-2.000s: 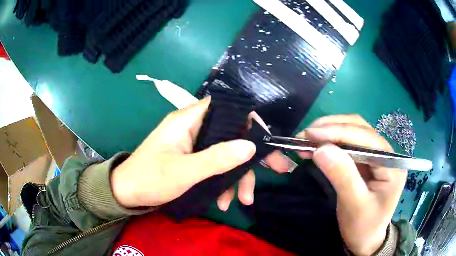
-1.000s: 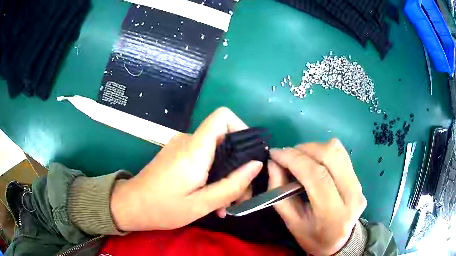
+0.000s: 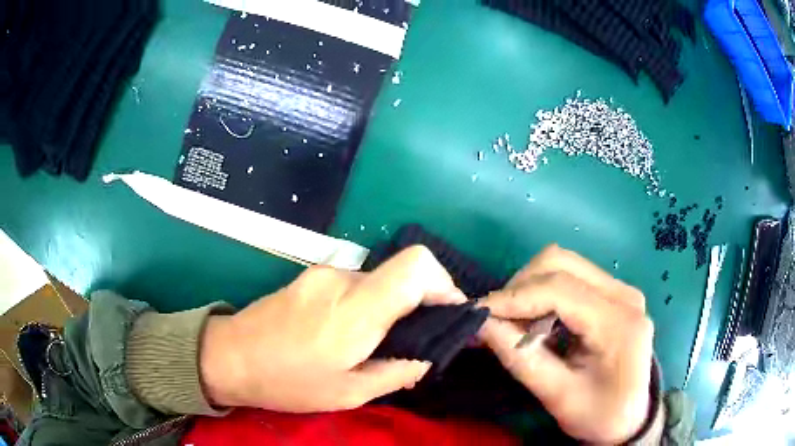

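My left hand (image 3: pixel 327 335) holds a bundle of black ribbed strips (image 3: pixel 427 335) low in front of me. My right hand (image 3: pixel 580 340) has its thumb and forefinger pinched at the right end of the bundle. The tweezers (image 3: pixel 538 331) lie tucked in my right hand, mostly hidden by the fingers. What the right fingertips pinch is too small to tell. The black glossy sheet (image 3: pixel 270 157) lies beyond my left hand, with white specks and a pale dotted block (image 3: pixel 206 168) on it. White tape (image 3: pixel 218 213) runs along its near edge.
A loose heap of silver inserts (image 3: pixel 593 131) lies at right, with small black parts (image 3: pixel 680 231) nearer. Stacked black strips lie at far left (image 3: pixel 70 87) and at the top right (image 3: pixel 601 35). A blue tray (image 3: pixel 750 61) stands at the right edge. A cardboard box (image 3: pixel 39 322) is lower left.
Since two seconds ago the view has swung right and the tweezers have left the strip end and folded into my right hand. Over the last second the bundle has tilted and my right hand has moved slightly.
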